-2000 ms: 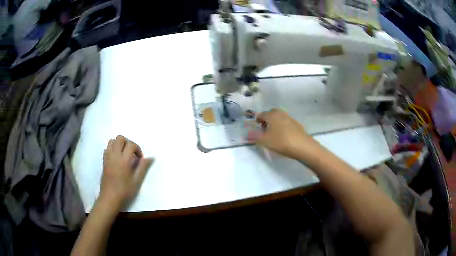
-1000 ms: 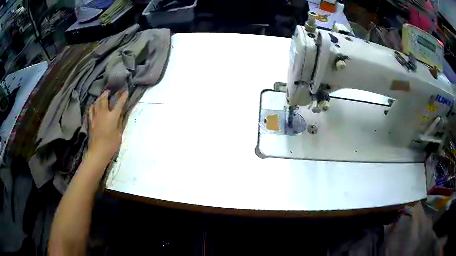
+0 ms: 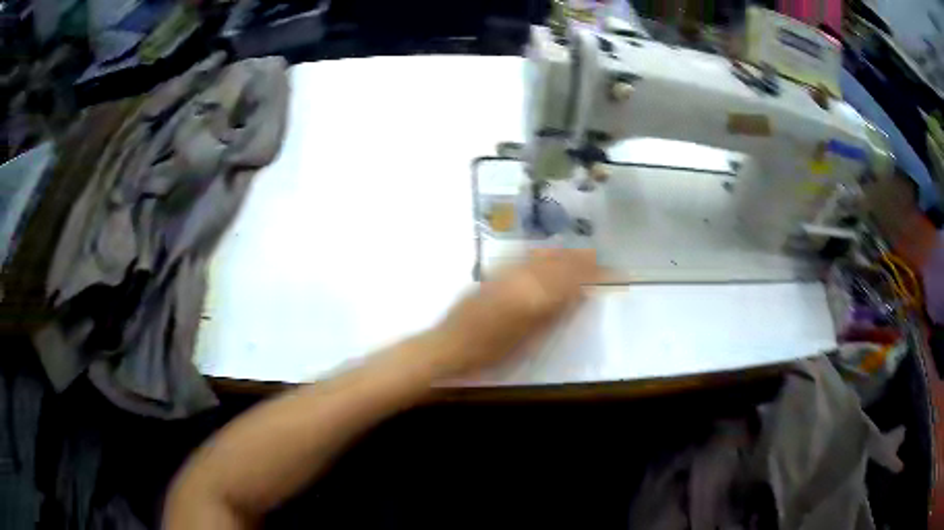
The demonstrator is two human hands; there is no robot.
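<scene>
My left hand [image 3: 528, 300] is blurred over the front edge of the machine bed [image 3: 673, 243], just below the needle area. Its fingers are smeared by motion, so I cannot tell whether it holds anything. My right hand is out of the picture. The white sewing machine [image 3: 662, 93] stands at the right of the table, with its presser foot and needle [image 3: 537, 202] over the needle plate. No cloth lies under the needle. The crumpled grey-brown garment pile [image 3: 166, 207] lies at the table's left.
The white table [image 3: 311, 311] has a brown front edge. Grey-brown cloth [image 3: 818, 445] hangs below the table at the lower right. Yellow cord [image 3: 901, 280] and small coloured items lie right of the machine. A bin stands behind the table at the upper left.
My left hand has left the garment pile and moved right to the machine bed. My right hand, over the bed two seconds ago, is out of view. The camera view has shifted.
</scene>
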